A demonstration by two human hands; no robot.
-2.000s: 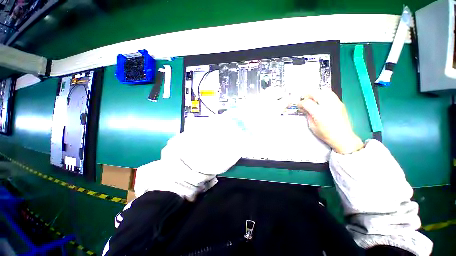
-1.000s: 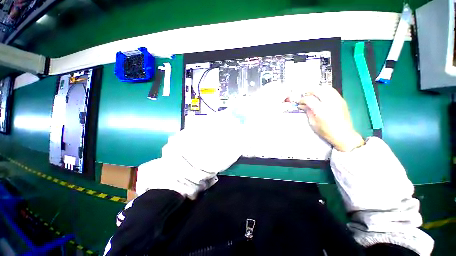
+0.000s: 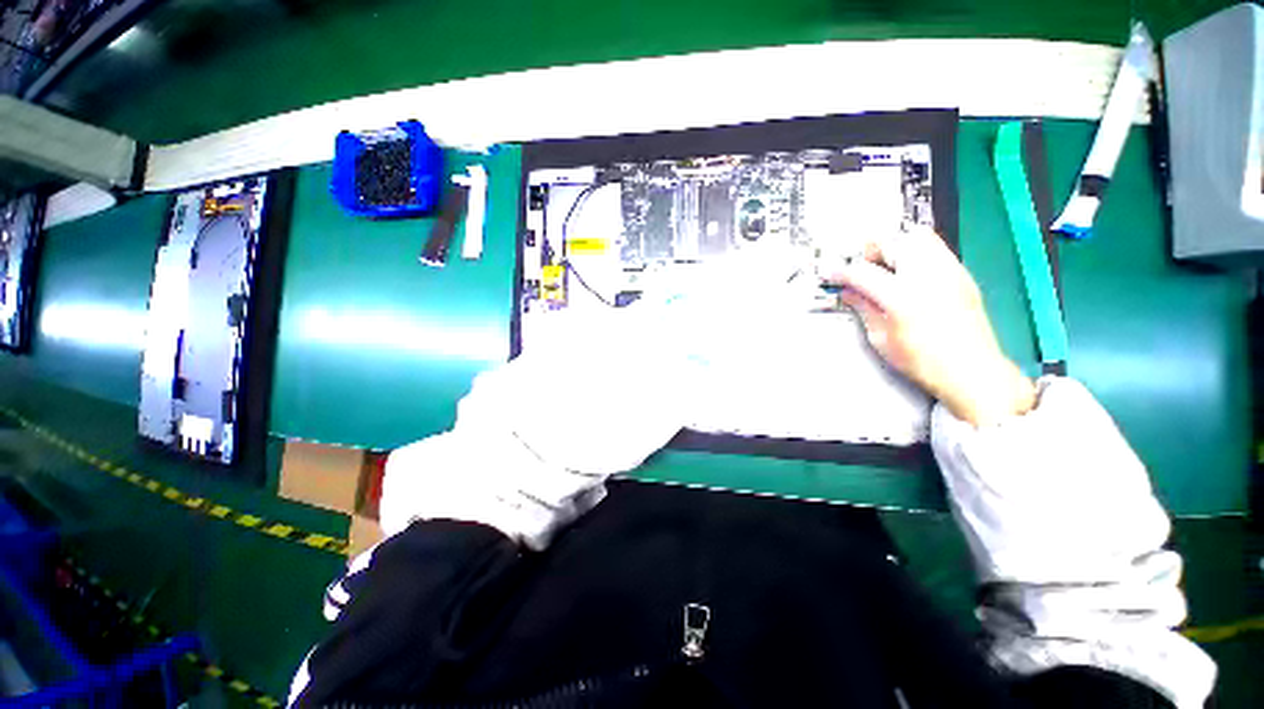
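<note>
The open computer unit [image 3: 859, 388] lies flat in front of me, silver-white inside with a wide black border. Its dark motherboard [image 3: 714, 208] runs along the far side. A thin black curved cable [image 3: 566, 229] and yellow labels [image 3: 588, 245] show near the left end. My right hand [image 3: 929, 316] is over the right part, its fingertips bent together at the board's near edge; whether they pinch something is too bright to tell. My left hand [image 3: 742, 305] reaches to the same area but is washed out by glare, and its fingers cannot be made out.
A blue screw bin [image 3: 388, 169] and short black and white strips [image 3: 474, 212] lie left of the unit. A second open unit [image 3: 208, 319] lies further left. A green strip [image 3: 1030, 243], a white strip [image 3: 1109, 132] and a pale grey block [image 3: 1217, 139] are at right. A brown carton [image 3: 323, 475] is below the bench edge.
The whole view has shifted slightly. My right fingertips have moved a little at the board's near edge, and both hands stay over the same part of the unit.
</note>
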